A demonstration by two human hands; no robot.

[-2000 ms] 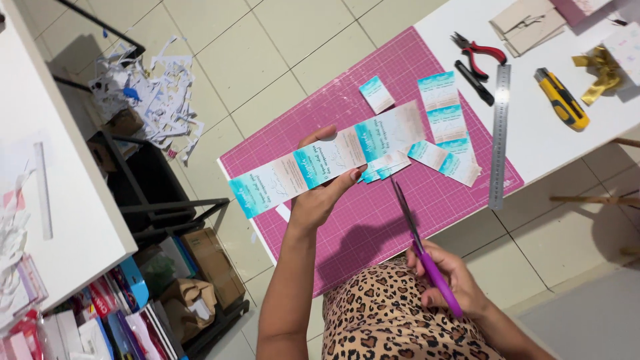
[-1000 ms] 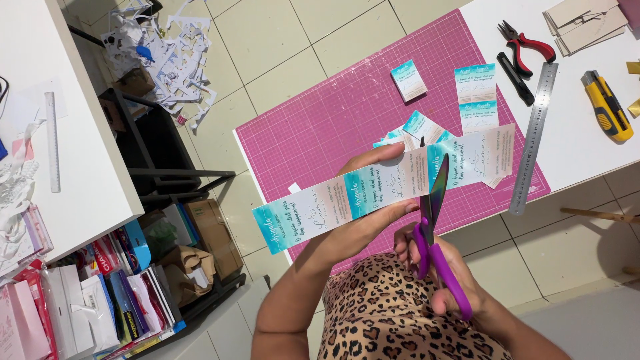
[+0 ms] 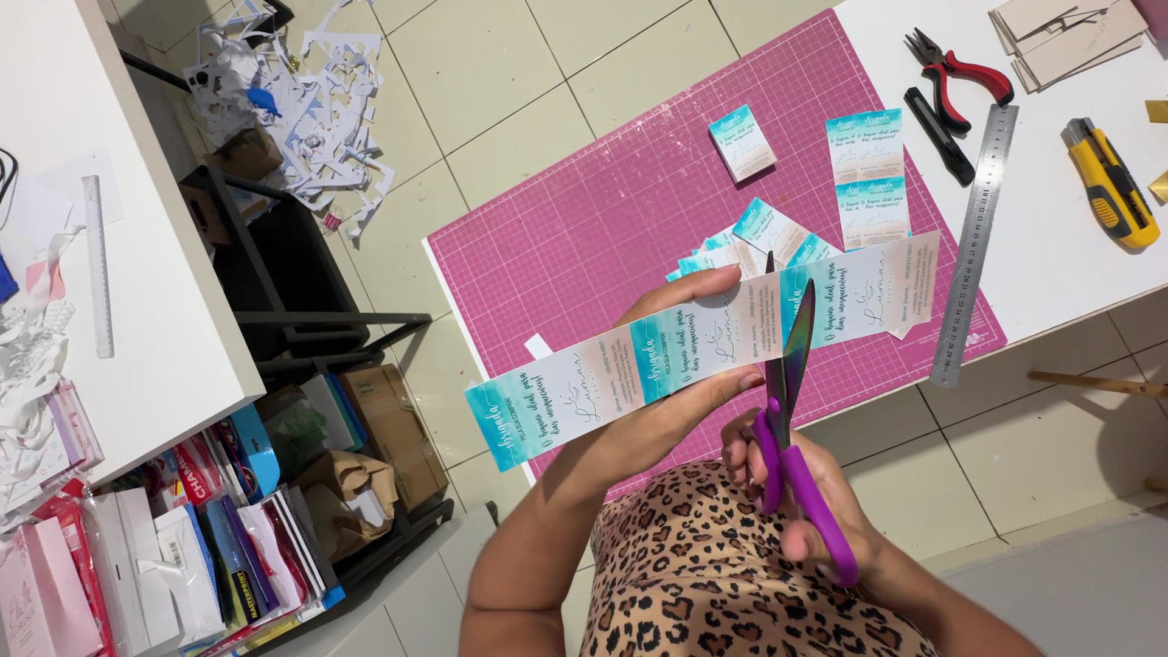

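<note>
A long strip of printed cards (image 3: 602, 388), teal and cream, lies across my left hand (image 3: 680, 401), which grips it between thumb and fingers. My right hand (image 3: 812, 502) holds scissors with purple handles (image 3: 817, 511). Their parted dark blades straddle the strip near a border between two cards, right of my left fingers. Beyond the strip, a small stack of cards (image 3: 742, 146), loose cut cards (image 3: 766, 228) and uncut card pieces (image 3: 867, 173) rest on a pink cutting mat (image 3: 593, 237).
A steel ruler (image 3: 975, 246) crosses the mat's right edge. Near it lie red-handled pliers (image 3: 958, 78), a black cutter (image 3: 940, 137) and a yellow utility knife (image 3: 1109, 182). Paper scraps (image 3: 301, 109) are heaped at upper left, beside a white table (image 3: 155, 301) and a black rack (image 3: 319, 319).
The scissors have moved up from below the strip to straddle it. My left hand's strip first swung across the loose cards. The blades' place along the strip looks little changed since one second ago.
</note>
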